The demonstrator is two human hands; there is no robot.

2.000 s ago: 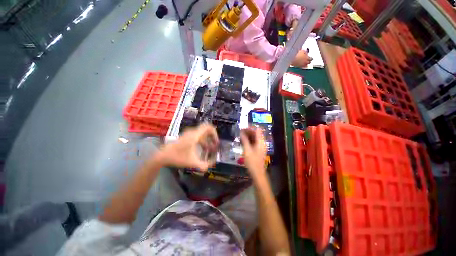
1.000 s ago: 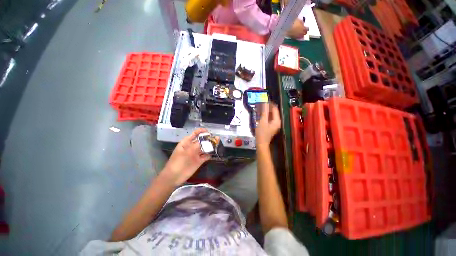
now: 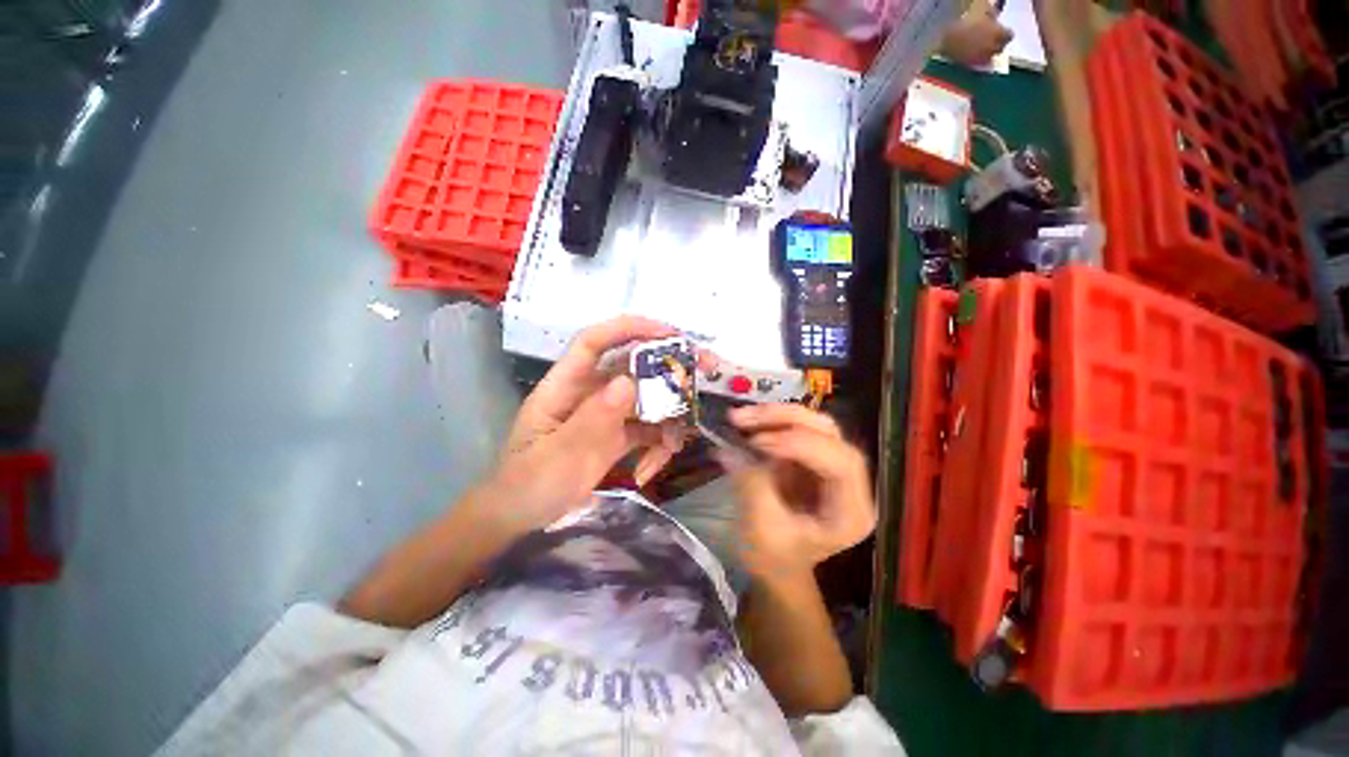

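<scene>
My left hand (image 3: pixel 570 436) holds a small electronic unit (image 3: pixel 661 388) in its fingertips, before the station's front edge. The unit has a dark rim, a white inner face and small brown-gold parts showing. My right hand (image 3: pixel 806 481) is just right of it, fingers bent, pinching a thin dark piece (image 3: pixel 722 432) beside the unit. Whether that piece is joined to the unit is unclear. The handheld tester (image 3: pixel 818 289), with its screen lit, lies on the right of the white station plate (image 3: pixel 666 289). The black fixture (image 3: pixel 721 119) stands at the back of the plate.
A long black part (image 3: pixel 599 163) lies left of the fixture, a dark-brown part (image 3: pixel 799 167) right of it. Red trays (image 3: pixel 471 170) are stacked left of the station; more red trays (image 3: pixel 1169 503) stand on the green bench. A red-edged box (image 3: pixel 932 126) and another person's hand (image 3: pixel 976 33) are beyond.
The black fixture has moved back from the station's front edge. My right hand has left the tester and come to the unit. My left hand still holds the unit. The camera view has shifted.
</scene>
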